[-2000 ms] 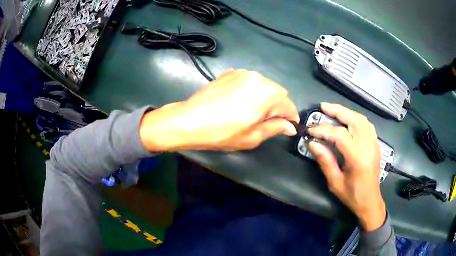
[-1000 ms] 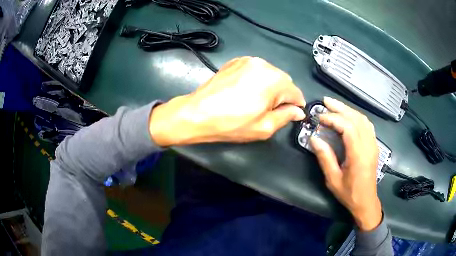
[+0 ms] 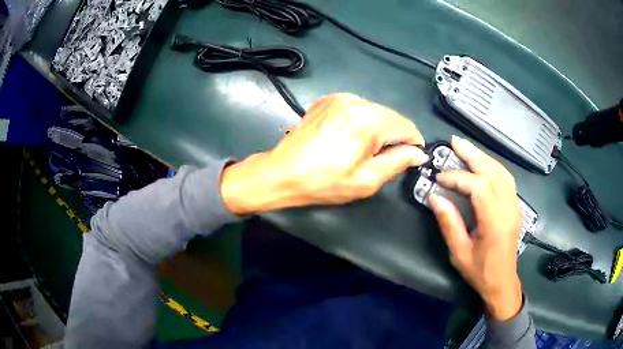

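A grey finned unit (image 3: 529,217) lies on the dark-green bench, mostly under my right hand (image 3: 483,218). My right hand holds the unit's left end, with fingertips beside the cord entry. My left hand (image 3: 335,153) pinches the black cord where it enters that end; the grip is partly hidden. The tied power cord (image 3: 253,58) lies up and left of my left hand. The output lead (image 3: 572,263) lies bundled at the right. A second finned unit (image 3: 502,109) lies behind, with its own cords.
A black tray (image 3: 140,63) of small silver-grey pieces stands upper left. A blue bin area with grey cases (image 3: 82,153) is below the left edge. The orange-and-black screwdriver (image 3: 599,128) is at the right edge, above a yellow wedge-shaped item (image 3: 617,266).
Both hands stay at the unit's left end, with small finger shifts at the cord entry. My left hand is slightly further right. The whole view has shifted a little.
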